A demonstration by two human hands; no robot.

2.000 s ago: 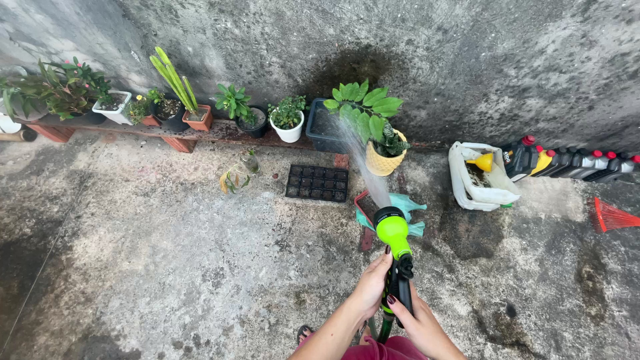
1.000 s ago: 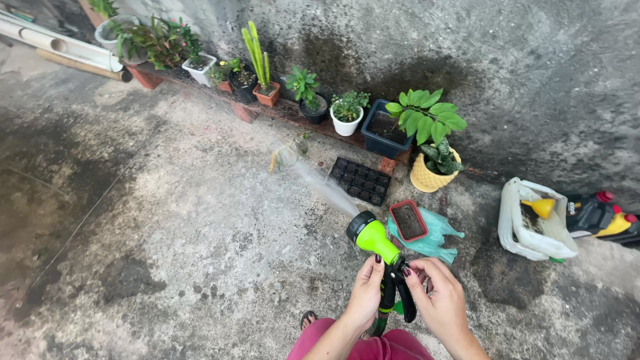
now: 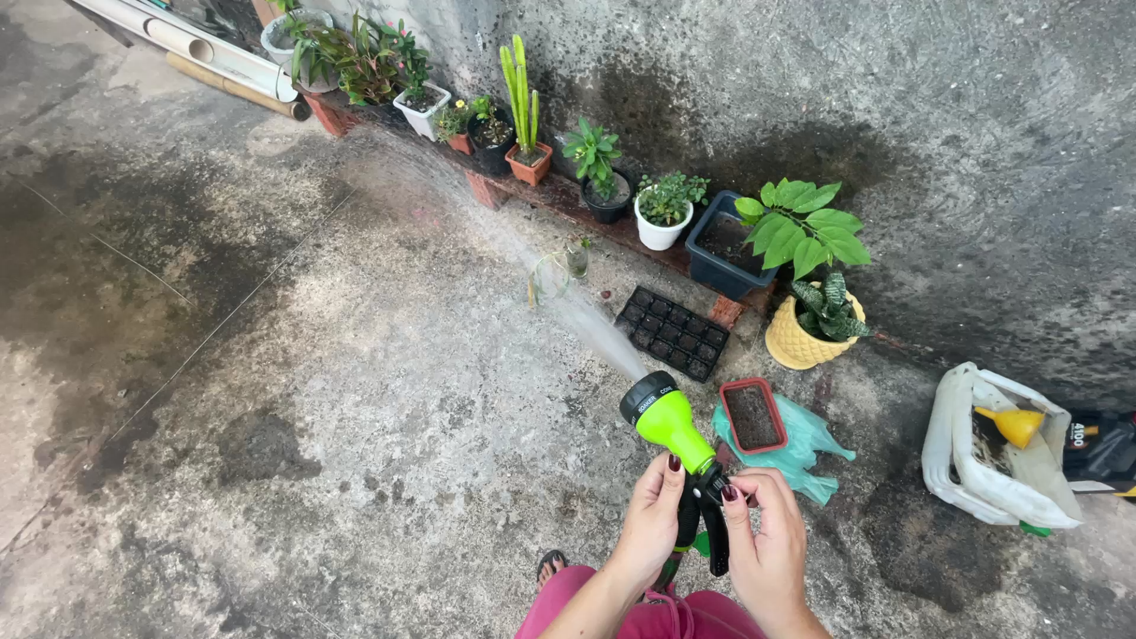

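A green and black hose spray nozzle [image 3: 672, 426] points up and to the left, and water sprays from its head toward the potted plants. My left hand [image 3: 652, 515] is wrapped round the black handle, thumb near the green neck. The fingers and thumb of my right hand [image 3: 765, 532] pinch the black part at the back of the nozzle, beside the lever. Beyond the nozzle lies a black seedling tray [image 3: 673, 333] filled with soil. A red rectangular pot [image 3: 753, 415] of soil sits on a teal plastic bag [image 3: 799, 457] to the right.
Several potted plants line a low wooden plank [image 3: 568, 197] along the stained concrete wall [image 3: 976, 133]. A yellow pot [image 3: 803, 342] stands at its right end. Farther right is a cut white plastic container [image 3: 958, 444] holding a yellow funnel [image 3: 1016, 426]. Pipes [image 3: 204, 53] lie at the upper left.
The spray has swung from pointing almost straight ahead toward the left. My right hand has shifted from the handle to the back of the nozzle. The view has turned left.
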